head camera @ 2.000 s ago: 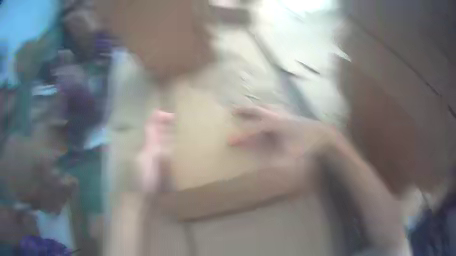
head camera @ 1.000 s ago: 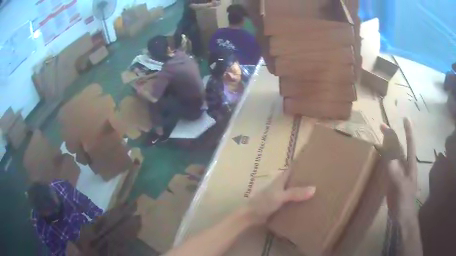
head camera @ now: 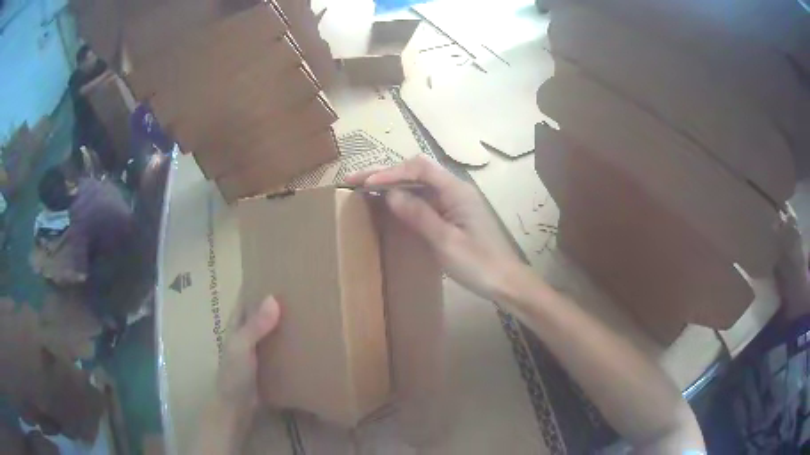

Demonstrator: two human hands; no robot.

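Note:
A part-folded brown mailer box [head camera: 297, 293] lies in front of me on the printed carton sheet [head camera: 191, 347], its long side wall facing right and a wide panel extending beyond that wall. My left hand [head camera: 244, 351] holds the box's left side, thumb on the top face, its other fingers hidden. My right hand [head camera: 426, 209] is at the far right corner, its fingers pinching a small flap or edge there. A dark slot shows on the far edge of the box.
A tall stack of open boxes [head camera: 240, 98] stands beyond the box on the left. A pile of blanks [head camera: 648, 178] leans on the right. A small open tray box [head camera: 373, 67] and cardboard offcuts [head camera: 542, 218] lie farther off. People sit on the floor at left.
The view has turned right, so the stack and people appear farther left. The box now points away from me. My right hand, raised apart from the box before, now grips its far corner.

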